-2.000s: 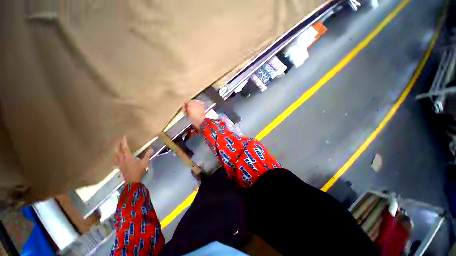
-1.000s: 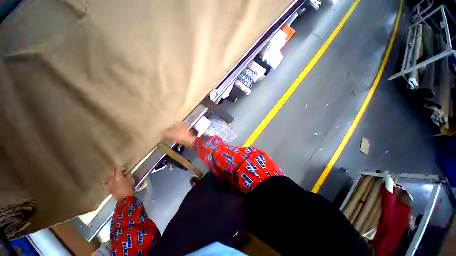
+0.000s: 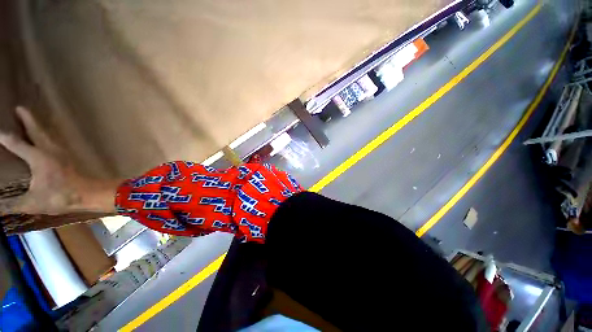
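Note:
Wide tan fabric (image 3: 227, 58) covers the table, with soft creases. At the far left is the fabric roll, its layered end (image 3: 16, 224) showing below my hand. My right hand (image 3: 49, 172) reaches across to the left and lies against the roll with its fingers spread. It is partly blurred and near the picture's edge. My left hand is not in view.
The table edge rail (image 3: 383, 55) runs diagonally, with a dark bar (image 3: 309, 122) sticking out. White and patterned items (image 3: 354, 94) lie below it. The aisle has yellow lines (image 3: 428, 100). A frame with rolls (image 3: 467, 266) stands lower right. A white roll (image 3: 53, 266) shows lower left.
My right hand has left the near fabric edge and swung left to the roll. My left hand has gone out of view. The view has shifted, and the roll end shows larger.

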